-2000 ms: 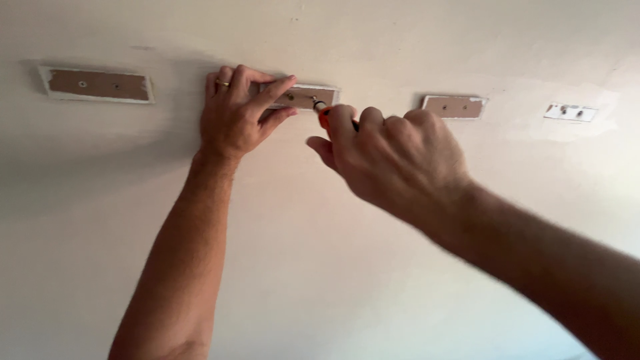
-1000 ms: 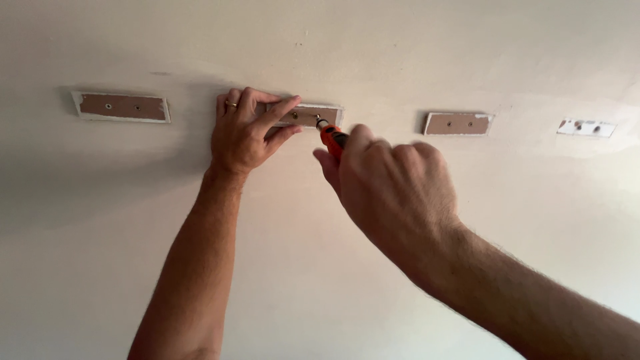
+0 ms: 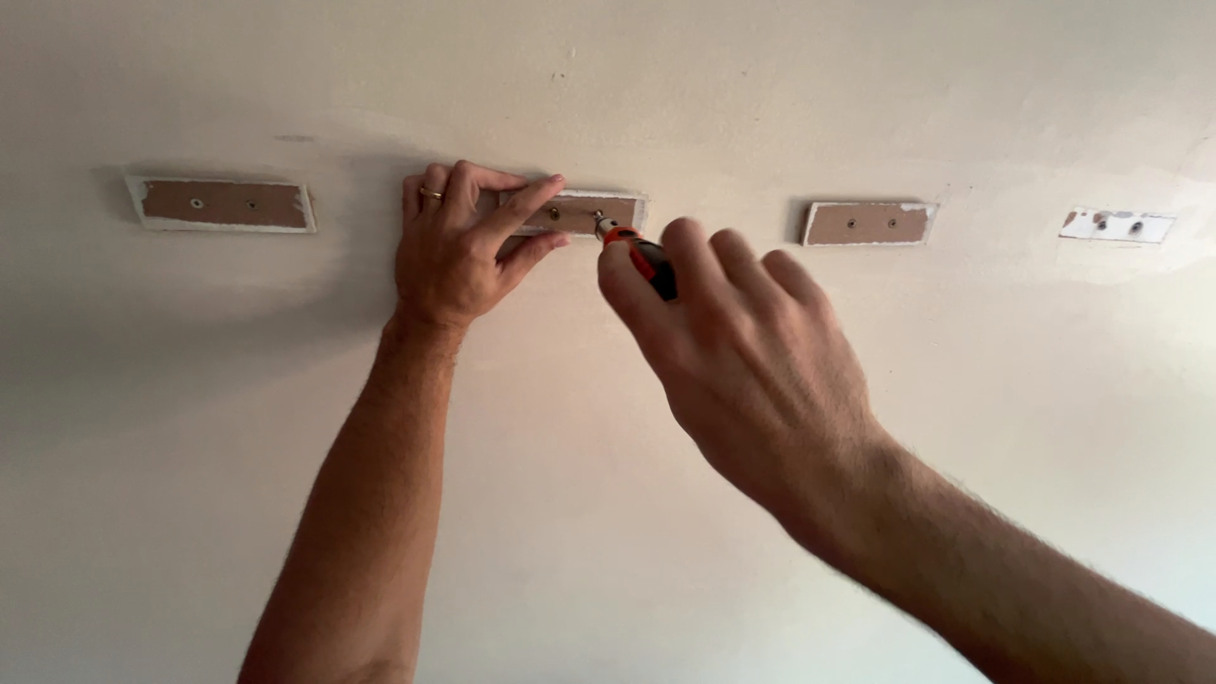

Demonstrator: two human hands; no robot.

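A rectangular brown-faced patch piece with white edges [image 3: 622,211] lies against the pale plastered surface, with a screw near its middle and another toward its right part. My left hand [image 3: 465,237], wearing a ring, presses on its left end, thumb below and fingers above and over it. My right hand [image 3: 750,332] is closed around an orange and black screwdriver [image 3: 641,256], whose tip meets the right screw [image 3: 598,216]. Part of the handle is hidden in my right palm.
A similar brown-faced piece with two screws [image 3: 223,204] is at the left. Another [image 3: 869,224] is to the right, and beyond it a mostly white strip with two screws [image 3: 1118,226]. The plastered surface [image 3: 570,427] runs behind everything and bears a few small marks.
My right hand and the screwdriver have shifted and turned slightly at the right screw. My left hand keeps its place on the piece. The view has shifted a little.
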